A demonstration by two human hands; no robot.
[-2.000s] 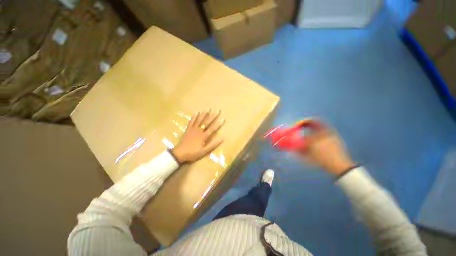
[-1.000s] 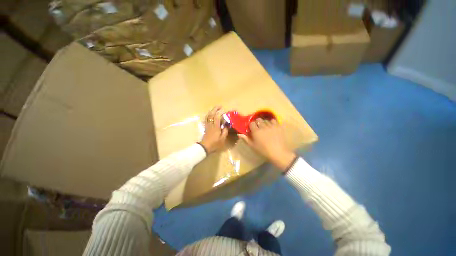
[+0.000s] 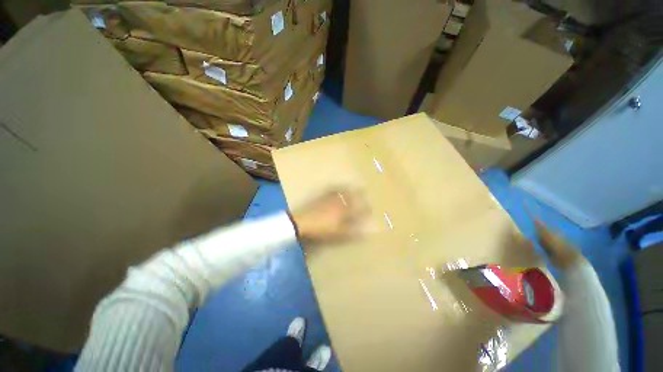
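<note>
The large brown cardboard box point(image 3: 392, 182) stands in front of me, with shiny tape strips on its top. The red tape gun point(image 3: 512, 292) lies on the top near the right edge, its metal end pointing left. My left hand point(image 3: 334, 214) is blurred over the box's left part and shows nothing in it; whether it touches the board is unclear. My right hand point(image 3: 556, 245) is at the box's right edge, apart from the tape gun, blurred, fingers extended, with nothing seen in it.
A large flat cardboard sheet point(image 3: 109, 189) stands at the left. Stacked brown-wrapped packages point(image 3: 218, 73) with white labels are behind it. More cartons point(image 3: 501, 65) stand at the back right, beside a white door point(image 3: 596, 160). The floor point(image 3: 247, 290) is blue.
The tape gun has left my right hand and lies on the box. My hands have moved apart toward opposite sides of the box. The box appears turned, and the view has shifted.
</note>
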